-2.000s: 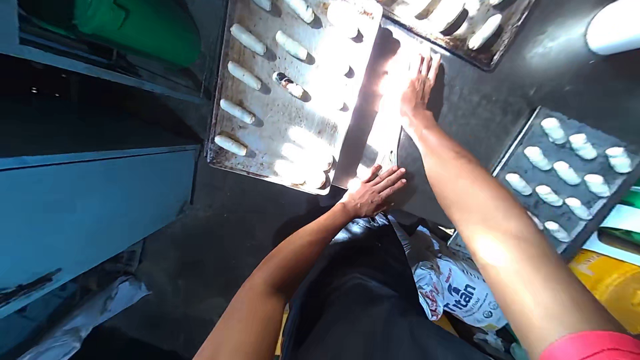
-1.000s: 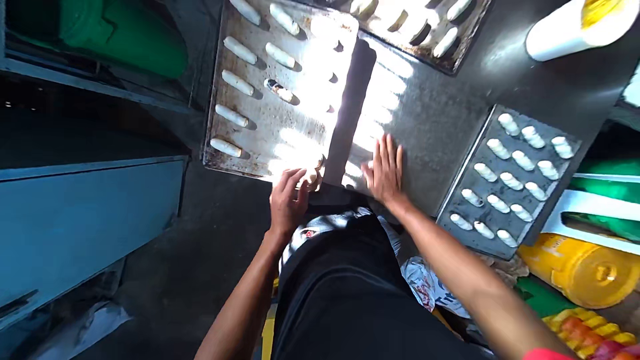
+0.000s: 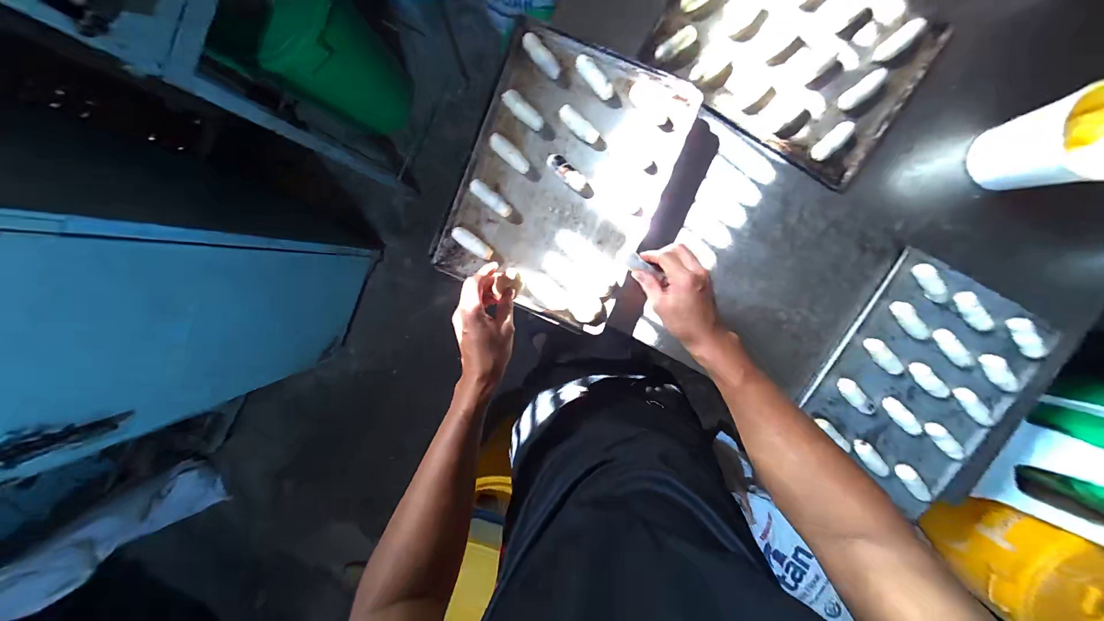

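Note:
A metal baking tray (image 3: 539, 216) carries rows of pale dough rolls (image 3: 509, 153), one of them with a dark filling showing (image 3: 567, 173). At the tray's near left corner, my left hand (image 3: 485, 323) has its fingertips curled around or against a small pale piece; whether it is gripped is unclear. My right hand (image 3: 683, 293) pinches a short greyish dough roll (image 3: 647, 266) between thumb and fingers, at the tray's right edge. Strong sunlight washes out the rolls on that side. Dark clothing lies below and between my forearms.
A second tray of rolls (image 3: 832, 177) lies at the upper right, a third (image 3: 815, 379) at the right. Farther right are a white container (image 3: 1022, 147) and a yellow one (image 3: 1018, 552). A light-blue cabinet (image 3: 172, 319) stands left, below a green container (image 3: 332, 65).
My right hand has moved from the bare table surface to the tray's right edge and now pinches a roll. My left hand remains by the tray's near edge, its fingers now curled.

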